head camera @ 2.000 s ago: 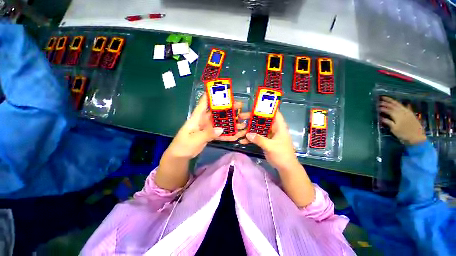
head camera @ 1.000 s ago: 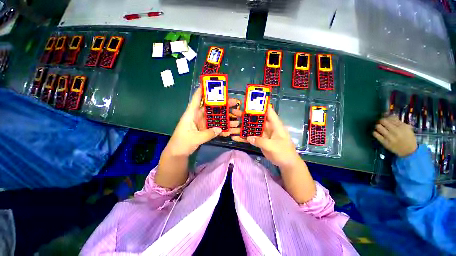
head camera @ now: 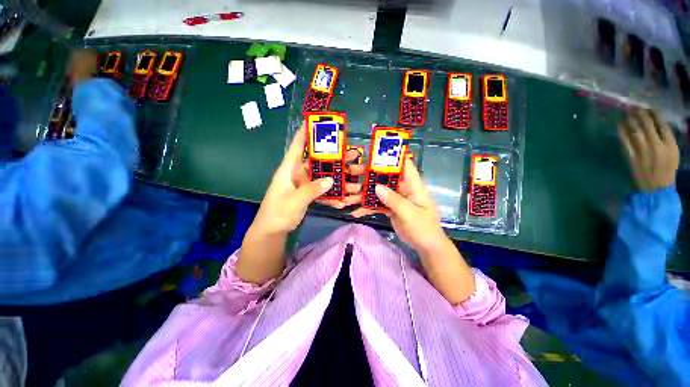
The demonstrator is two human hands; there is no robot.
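Observation:
My left hand (head camera: 291, 185) holds a red-orange keypad phone (head camera: 327, 155) upright, its thumb on the keys. My right hand (head camera: 408, 204) holds a second such phone (head camera: 386, 168) beside it, its thumb also on the keys. Both screens are lit white and blue. The phones are apart, above the near part of a clear blister tray (head camera: 442, 155). In the tray's far row lie a phone with a lit screen (head camera: 321, 87), and on the right several more, one with a whitish screen (head camera: 458, 100). Another phone with a white screen (head camera: 483, 186) lies near right.
White squares (head camera: 251, 115) and green pieces (head camera: 268, 51) lie left of the tray. A neighbour's tray with phones (head camera: 165, 75) is at left, with a blue sleeve (head camera: 106, 143) over it. Another person's hand (head camera: 648, 147) is at right. A red pen (head camera: 213, 18) lies on the white surface.
Both thumbs have moved up onto the keys. One far-row phone's screen has gone from dark to whitish. The left neighbour's arm has reached over its tray; the right neighbour's hand and dark-phone tray have moved away.

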